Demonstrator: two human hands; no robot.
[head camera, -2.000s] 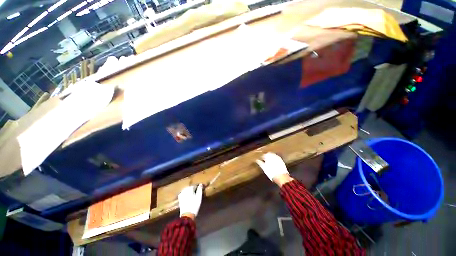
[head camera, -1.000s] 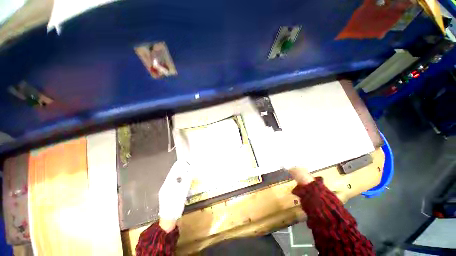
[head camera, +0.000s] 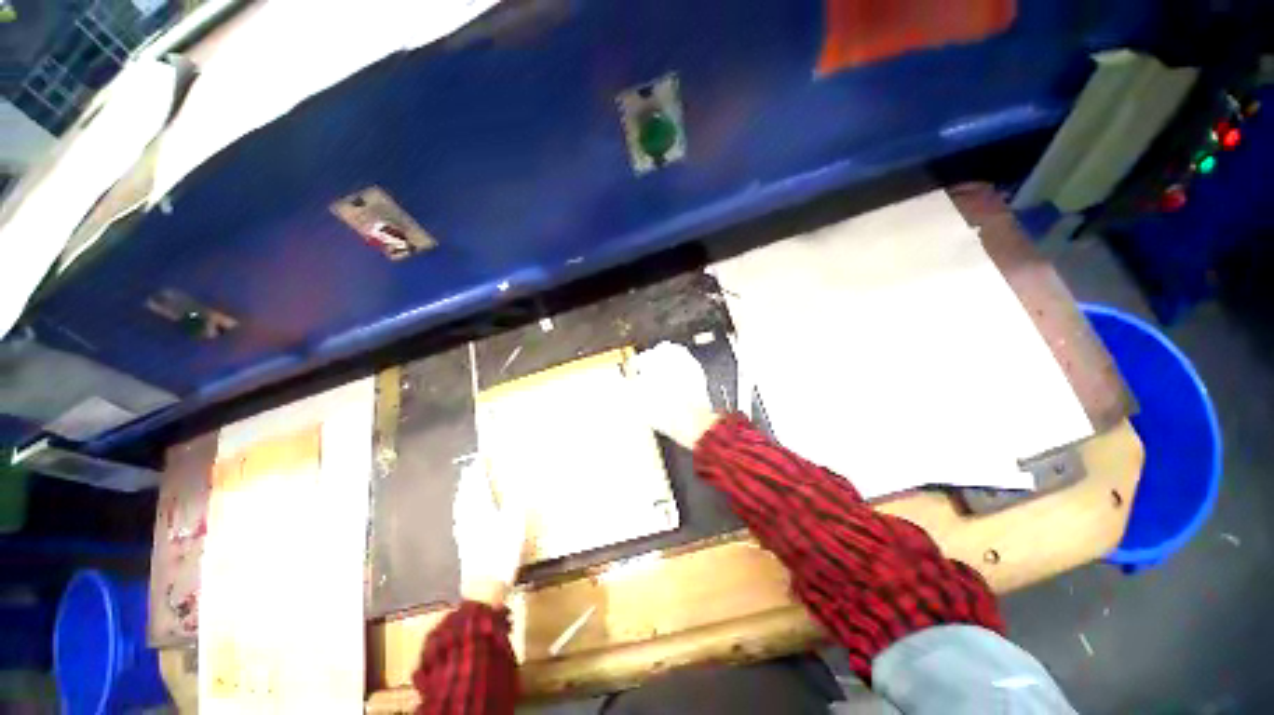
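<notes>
The cutting die lies mid-bed on the dark cutting pad, its yellow-brown rim showing at the top. A white panel lies over or in the die. My left hand, in a white glove, is at the die's left edge; glare hides its fingers. My right hand, in a white glove, is at the die's upper right corner. Whether either hand grips the panel cannot be told. White sheet material lies on the bed to the right.
Orange slit panels lie on white sheet at the left. A dark metal block sits at the front right, partly under the sheet. The wooden ledge runs along the front. Blue bins stand right and left. The blue press beam is behind.
The white strips or offcut around the die a second ago are no longer there. My right hand has moved from the die's lower right up to its upper right corner. The view has shifted.
</notes>
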